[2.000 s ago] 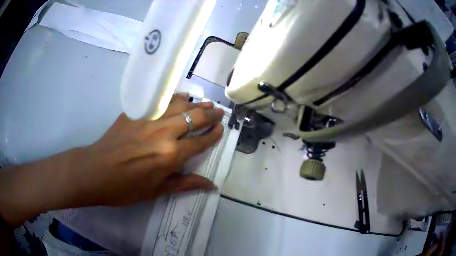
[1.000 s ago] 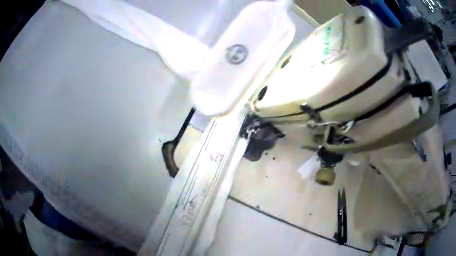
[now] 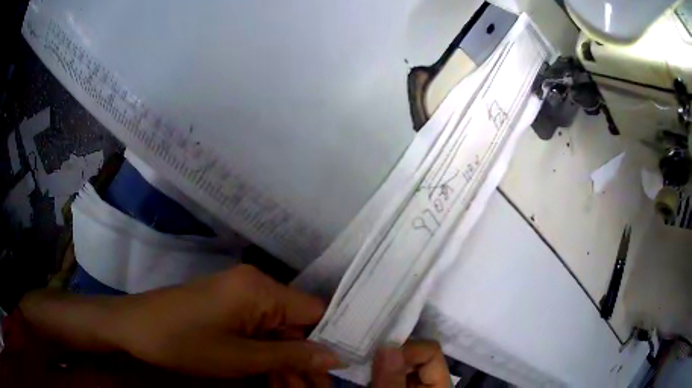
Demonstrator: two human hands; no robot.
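Note:
A long whitish template (image 3: pixel 455 189) with ruled lines and handwritten marks lies on a white fabric strip (image 3: pixel 448 258). It runs from beside the presser foot (image 3: pixel 558 92) down to the table's front edge. My left hand (image 3: pixel 250 326) pinches the near left corner of the template and cloth between thumb and fingers. My right hand (image 3: pixel 410 365), cut off by the bottom edge, holds the near right corner of the strip. The far end lies at the metal needle plate (image 3: pixel 489 34); whether it is under the foot I cannot tell.
Black snips (image 3: pixel 618 273) lie right on the machine bed, with a small white scrap (image 3: pixel 607 173) above them. A printed scale (image 3: pixel 190 170) runs along the table's front edge. White cloth (image 3: pixel 144 254) lies over a blue-clad lap. Scraps (image 3: pixel 57 178) lie at far left.
The view has shifted toward the front left. My left hand, out of view a second ago, now holds the near end of the template and strip. My right hand has come into view there.

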